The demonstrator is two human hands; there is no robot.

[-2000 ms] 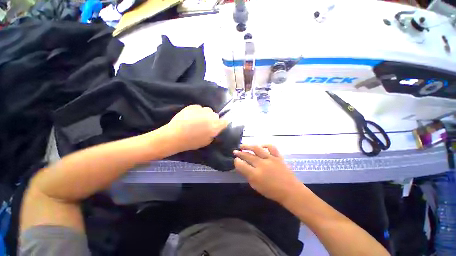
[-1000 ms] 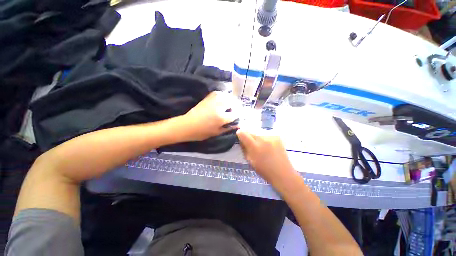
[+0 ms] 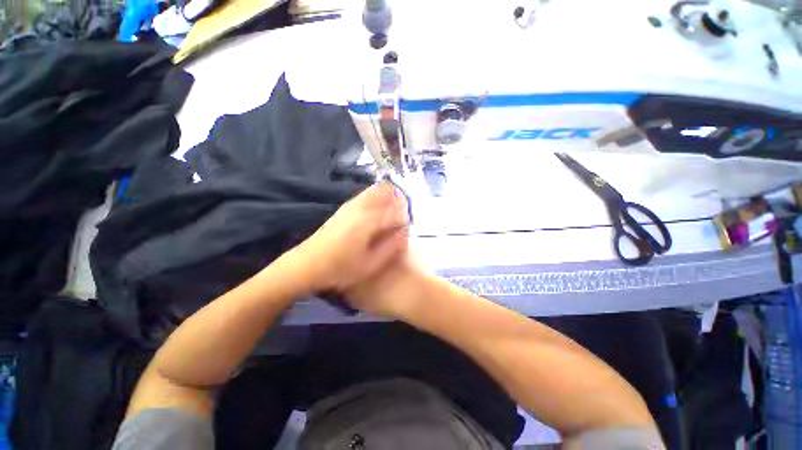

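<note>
The black garment piece (image 3: 237,202) lies bunched on the machine table, left of the needle area. My left hand (image 3: 352,235) grips the cloth just in front of the presser foot of the white sewing machine (image 3: 545,119). My right hand (image 3: 385,286) is close against my left hand, partly behind it; its fingers are hidden, so its hold cannot be told. A small dark edge of cloth shows at my left fingertips beneath the needle bar. The needle tip and foot are blurred by glare.
Black shears (image 3: 622,211) lie right of the needle. A ruler strip (image 3: 563,281) runs along the front edge. Small coloured items (image 3: 747,226) sit at the right end. A black garment heap (image 3: 79,132) fills the far left. A blue crate (image 3: 783,343) stands at lower right.
My right hand has moved left, in against my left hand. The cloth's front part has been drawn in under the hands. The camera view has shifted.
</note>
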